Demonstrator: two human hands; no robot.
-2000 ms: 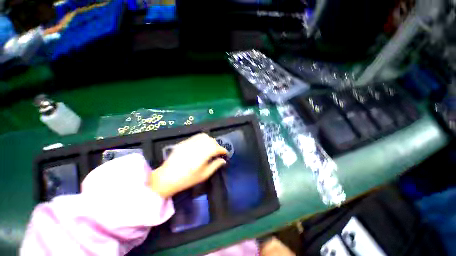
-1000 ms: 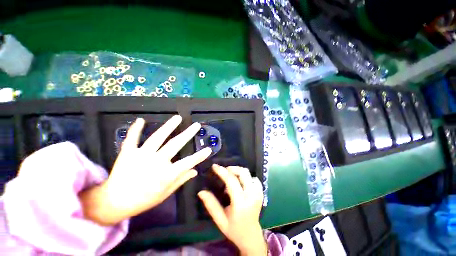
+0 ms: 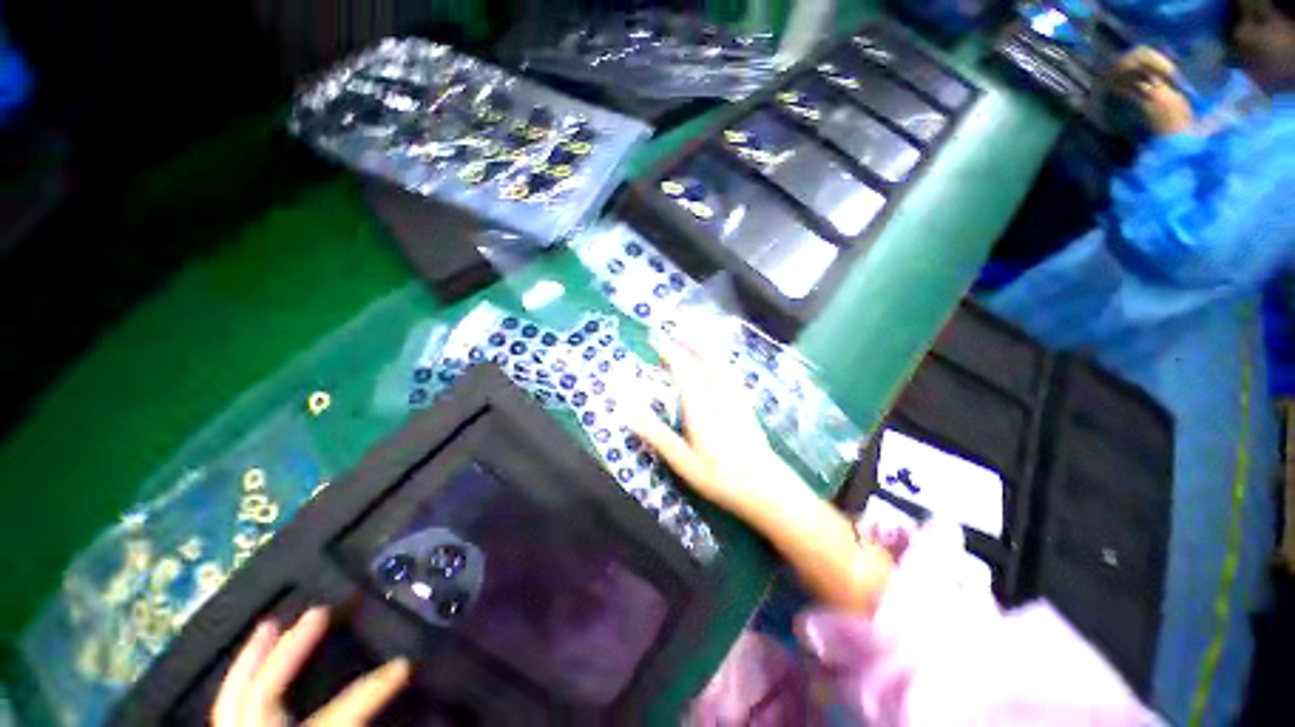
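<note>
A dark purple phone back cover (image 3: pixel 568 597) with a rounded camera plate (image 3: pixel 426 572) lies in a black foam tray (image 3: pixel 490 412). My left hand (image 3: pixel 306 682) is low at the left, cut off by the bottom edge, its fingers spread over the tray beside the cover. My right hand (image 3: pixel 717 433) is over the clear ring strips, slightly blurred, with thumb and fingers apart and nothing visible in it. One clear strip with dark blue rings (image 3: pixel 554 372) lies beside the tray. Another strip (image 3: pixel 767 376) runs partly under my right hand.
Loose gold rings (image 3: pixel 164 575) lie on clear plastic at left. A bagged sheet of parts (image 3: pixel 476 135) lies on black foam behind. A second tray (image 3: pixel 802 164) holds several covers. White covers (image 3: pixel 940 483) sit in a side tray at right. A person in blue (image 3: pixel 1207 185) is at upper right.
The view has turned to the right. My right hand has moved from the cover to the ring strips. My left hand has come off the camera plate and lies lower left in view.
</note>
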